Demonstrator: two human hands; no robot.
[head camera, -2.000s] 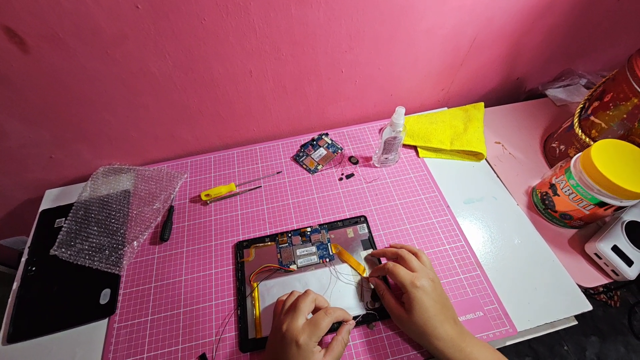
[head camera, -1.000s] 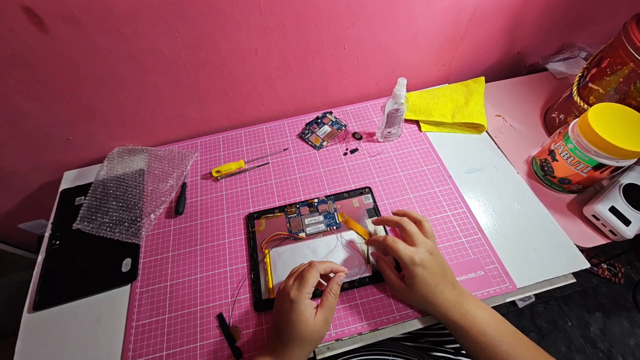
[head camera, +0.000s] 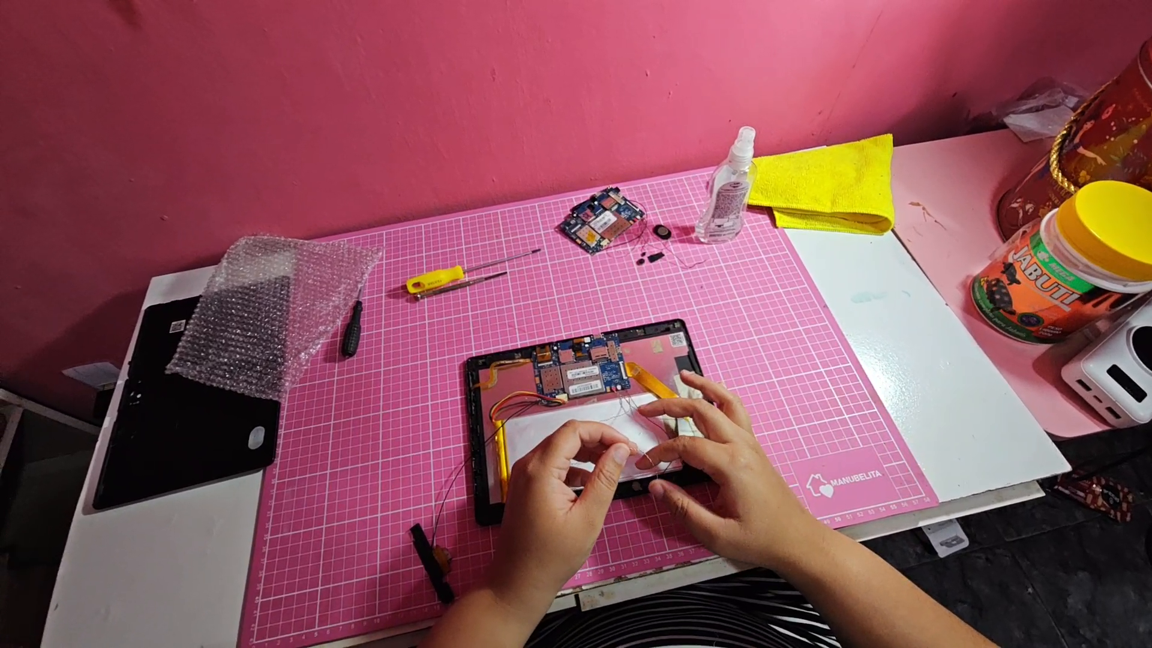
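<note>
An opened tablet (head camera: 472, 423) lies on the pink cutting mat, its blue circuit board (head camera: 583, 369) at the top and a white battery (head camera: 540, 432) below. My left hand (head camera: 562, 495) is over the battery, thumb and index fingertips pinched together on what looks like a thin wire. Beside it, my right hand (head camera: 720, 459) hovers over the tablet's right part with fingers spread and curved; fine wires run near its fingertips. Whether it grips one cannot be told. An orange ribbon cable (head camera: 650, 380) lies right of the board. A small black part (head camera: 432, 562) on a thin wire rests left of my left wrist.
Behind the tablet lie a yellow screwdriver (head camera: 436, 280), a second circuit board (head camera: 601, 220) with small parts, a clear spray bottle (head camera: 725, 193) and a yellow cloth (head camera: 832, 184). Bubble wrap (head camera: 270, 315) covers part of a black back cover (head camera: 189, 441), near a black screwdriver (head camera: 352, 333).
The right hand's fingers have spread and come off the tablet's right edge. The left hand has risen from the lower edge, still pinching. The view has shifted somewhat.
</note>
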